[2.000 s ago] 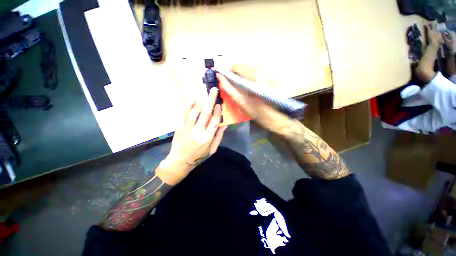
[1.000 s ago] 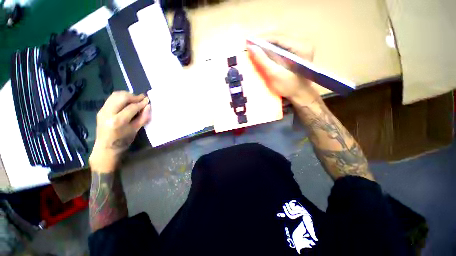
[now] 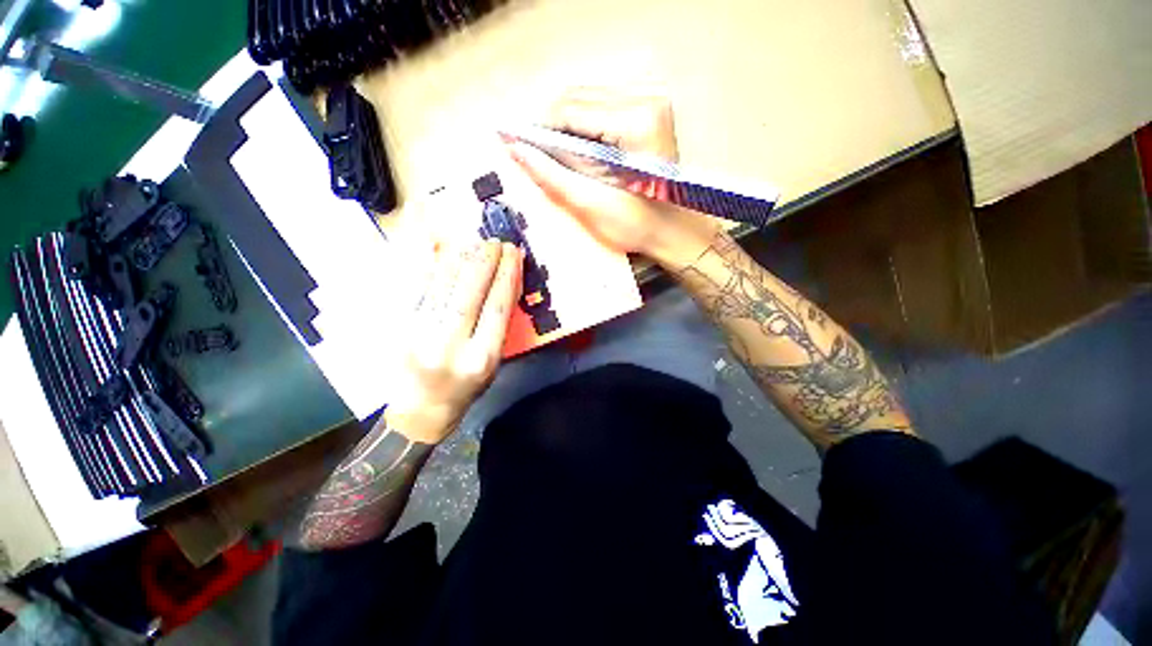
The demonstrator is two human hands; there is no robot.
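The black plastic part (image 3: 503,225) sits in the pale to orange-red fixture (image 3: 599,288), with small dark squares at its two ends. My left hand (image 3: 457,316) lies over the fixture's left side with its fingertips on the part and covers some of it. What is under those fingertips is hidden. My right hand (image 3: 606,170) holds a long flat strip (image 3: 644,173) pen-like, to the right of and above the part. The strip's dark, finely marked end points to the lower right.
A white pad sheet (image 3: 272,164) with a stepped black area lies left of the fixture. Stacked strips (image 3: 78,379) with loose black parts (image 3: 145,322) lie further left. Grouped black parts (image 3: 348,38) line the back of the cardboard (image 3: 783,76). Another black part (image 3: 359,149) stands nearer.
My left hand has moved from the pad sheet's edge back to the part in the fixture. My right hand still holds the strip. The whole view has shifted.
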